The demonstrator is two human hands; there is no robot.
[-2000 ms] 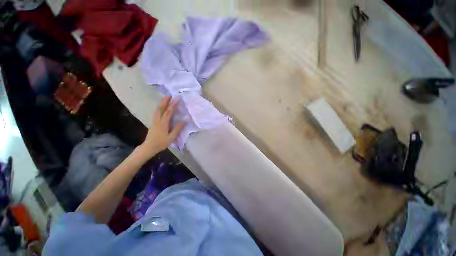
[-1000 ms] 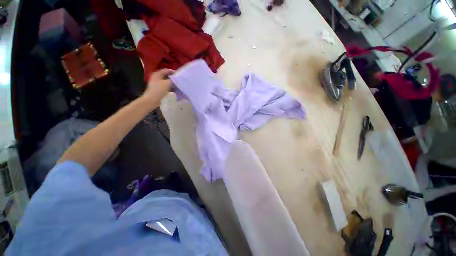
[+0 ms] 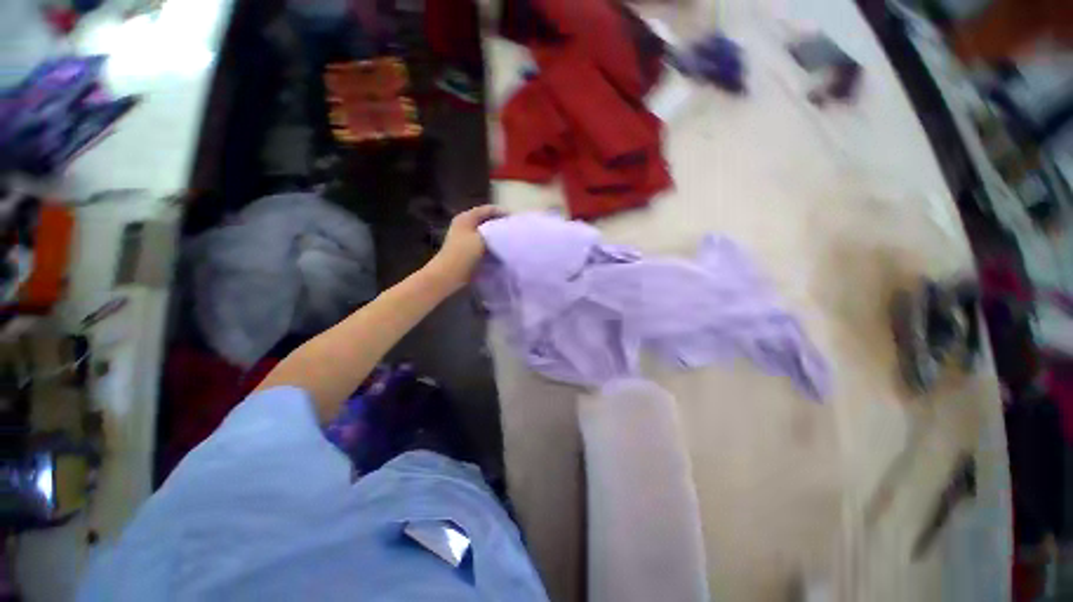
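Note:
The lilac garment piece (image 3: 659, 300) lies bunched across the far end of the whitish sleeve board (image 3: 641, 494) and over the table. My left hand (image 3: 468, 235) grips its left end at the table's left edge. The fingers are partly hidden by the cloth. My right hand is not in view. The picture is blurred by motion.
Red cloth pieces (image 3: 588, 112) lie on the far left of the cream table (image 3: 753, 470). A blurred iron (image 3: 935, 329) and dark shears (image 3: 945, 506) are on the right. A grey bundle (image 3: 282, 276) is left of the table.
My view has turned left, so the table and its things sit further right. My left hand first lay on the lilac cloth, then took its end and drew it towards the table's left edge.

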